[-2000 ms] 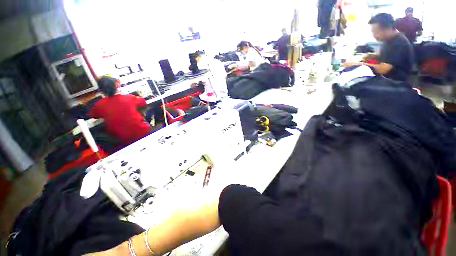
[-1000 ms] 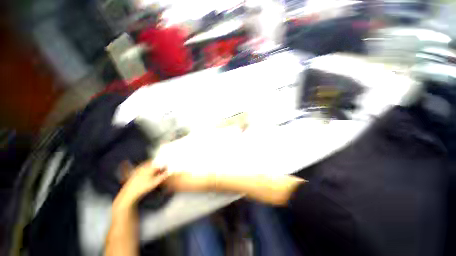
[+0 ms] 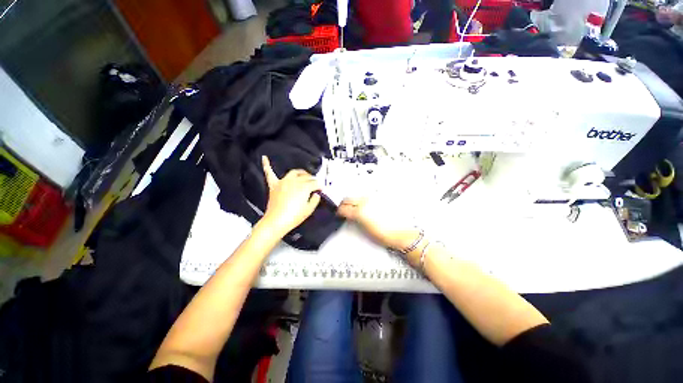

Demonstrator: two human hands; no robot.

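A black garment (image 3: 247, 123) lies heaped at the left end of the white sewing table, its near part in front of the needle area. My left hand (image 3: 290, 196) rests on it, index finger stretched out, thumb side pinching a narrow black fold. My right hand (image 3: 374, 218) holds the right end of the same fold near the bed. The white "brother" sewing machine (image 3: 487, 105) stands behind my hands. Its presser foot (image 3: 361, 155) is just beyond the fold; whether cloth lies under it cannot be told.
Red-handled snips (image 3: 462, 185) lie under the machine arm. Scissors with yellowish loops (image 3: 656, 179) lie at the right. A ruler tape (image 3: 337, 274) runs along the front edge. More black cloth (image 3: 135, 262) hangs left. Red crates (image 3: 39, 217) stand on the floor. A person in red is behind.
The view has swung from the wider room down to the machine. Both hands now show clearly at the garment; my right hand has come to the fold beside my left.
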